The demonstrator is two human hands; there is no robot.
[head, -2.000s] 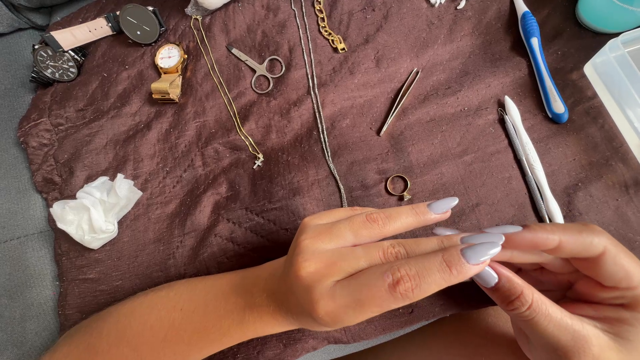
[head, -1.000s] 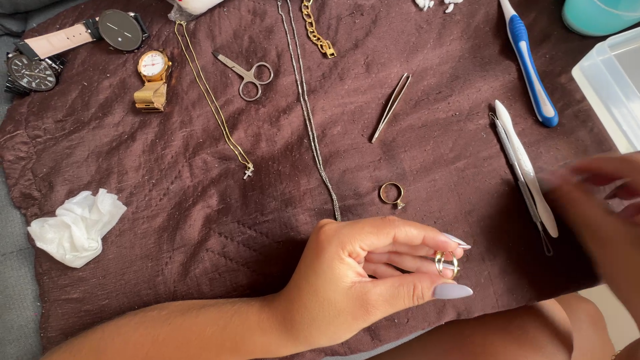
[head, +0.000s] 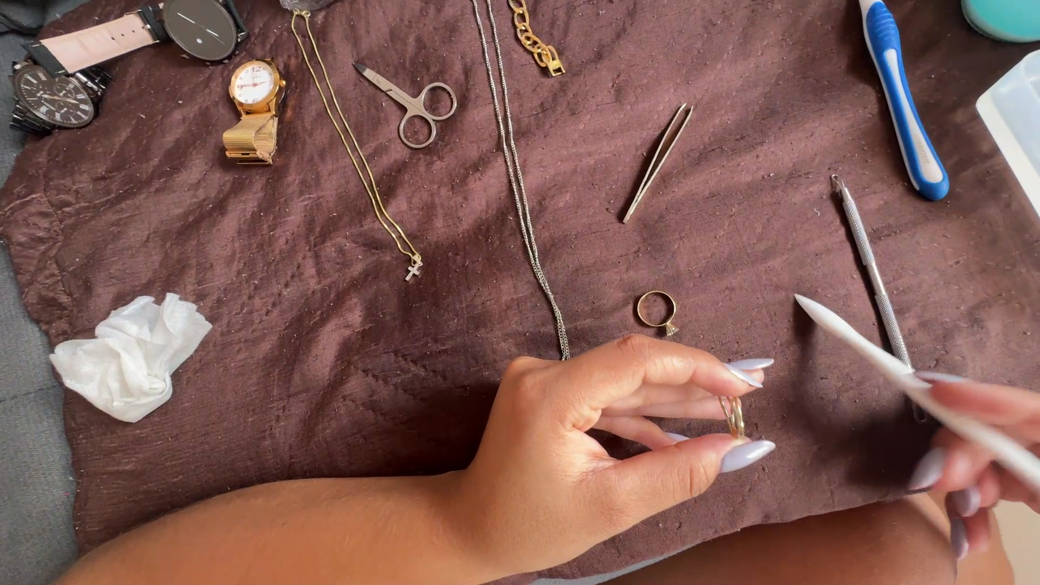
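Observation:
My left hand (head: 601,447) pinches a gold-coloured ring (head: 734,416) upright between thumb and fingertips. At the right edge my right hand (head: 971,455) holds a white pointed stick (head: 886,366), its tip toward the upper left; the hand is slightly blurred. Just above my left hand a second gold-coloured ring (head: 656,309) with a stone lies on the brown cloth (head: 341,349). A thin metal tool with knurled grips (head: 873,268) lies beside the white stick, its lower end near my right fingers. Metal tweezers (head: 658,162) lie farther up the cloth.
A crumpled white tissue (head: 134,357) lies at left. Farther back are several watches (head: 254,85), a cross necklace (head: 357,154), small scissors (head: 414,106), a silver-coloured chain (head: 516,171) and a gold-coloured bracelet (head: 536,45). At right are a blue-and-white toothbrush handle (head: 902,97) and a clear plastic container (head: 1016,122).
The two hands, together two seconds ago, are apart. My right hand has picked up the white stick, which lay beside the knurled tool. My left hand still holds the ring seen a second ago.

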